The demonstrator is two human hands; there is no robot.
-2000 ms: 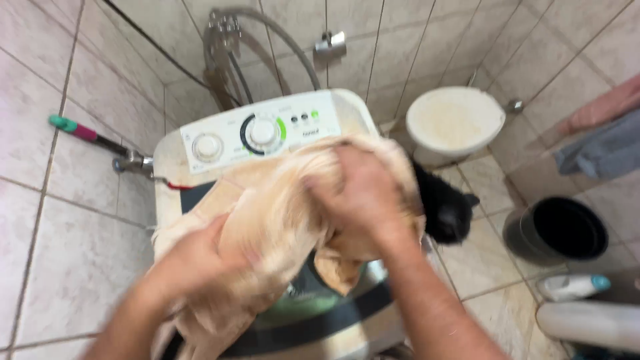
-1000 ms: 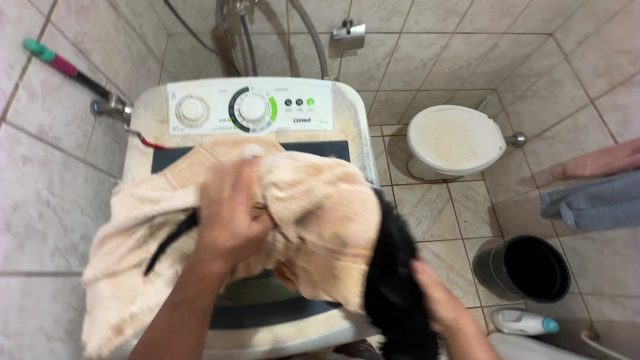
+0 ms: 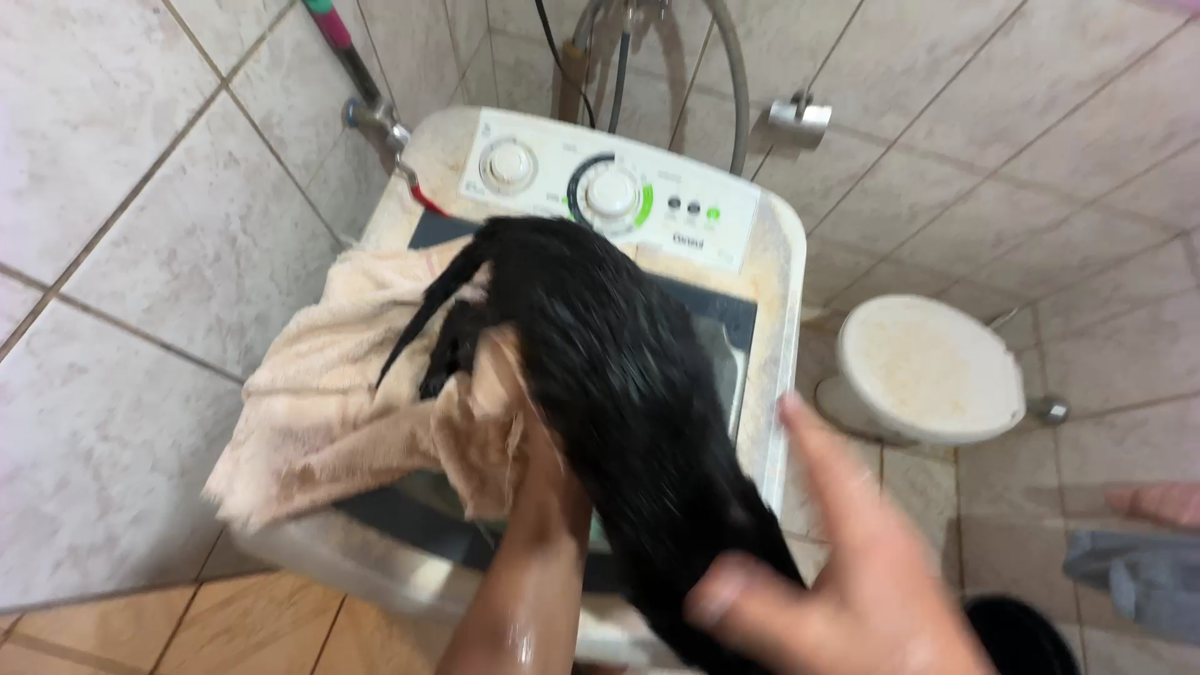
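Observation:
A wet black furry animal, seemingly a cat (image 3: pixel 628 375), lies across the top of a washing machine (image 3: pixel 787 281), its thin tail hanging to the left. Its head is out of sight at the bottom edge. A beige towel (image 3: pixel 347 347) is bunched to the left of the animal, over the dark lid. My left hand (image 3: pixel 506 375) is at the animal's rear underside with towel around it; its fingers are mostly hidden. My right hand (image 3: pixel 844 581), blurred, is beside the animal's front part at lower right, thumb and finger spread, the thumb over the black fur.
A toilet with a closed lid (image 3: pixel 933 370) stands to the right. A black bin (image 3: pixel 1022 637) is at the lower right, below a hanging grey cloth (image 3: pixel 1134 572). A tap (image 3: pixel 375 117) and a metal paper holder (image 3: pixel 800 117) are on the tiled walls.
The towel covered much of the animal one second ago; now its back and rear are bare and the towel lies to the left. My right hand has come off the animal's side, with fingers spread.

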